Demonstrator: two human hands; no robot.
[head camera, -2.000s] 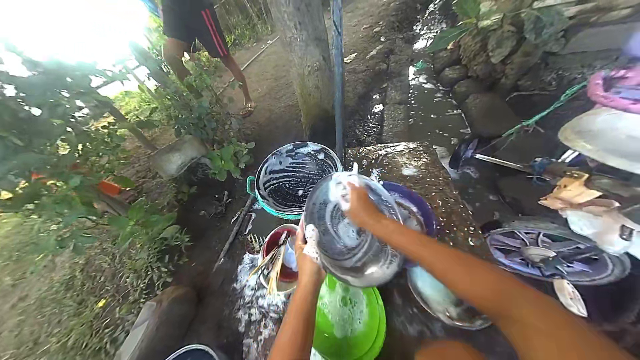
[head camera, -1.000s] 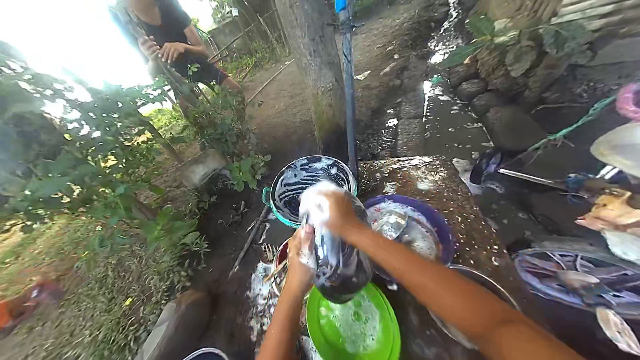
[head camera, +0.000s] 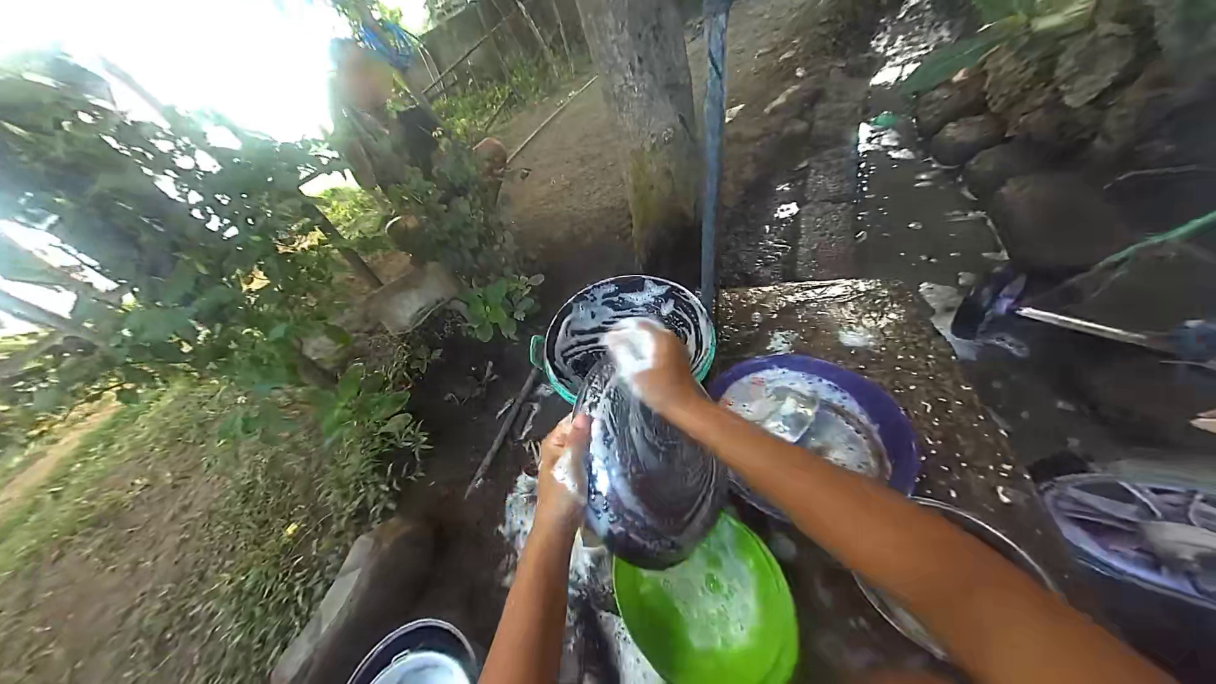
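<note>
My left hand (head camera: 564, 464) grips the left rim of a round metal lid or basin (head camera: 646, 475), which is tilted and streaked with suds. In my right hand (head camera: 651, 359) is a foam-covered scrubbing pad (head camera: 631, 344), held at the top edge of that metal piece. Behind it stands a dark round pan (head camera: 608, 304) with foam inside, over a teal handled basin (head camera: 538, 352). A green plastic basin (head camera: 708, 608) with sudsy water lies below the metal piece. Right of it, a purple basin (head camera: 893, 427) holds soapy dishes.
The basins stand by a wet stone slab (head camera: 845, 318). A tree trunk (head camera: 646, 114) and a blue pole (head camera: 714, 142) rise behind. At lower left is a pot (head camera: 418, 638); at right, a tub of dishes (head camera: 1130, 532). A person (head camera: 380, 123) is behind the plants.
The round metal piece has been tilted from facing me to a steeper angle. My right hand has moved from its middle to its upper edge. The person at upper left is now lower, behind the plants.
</note>
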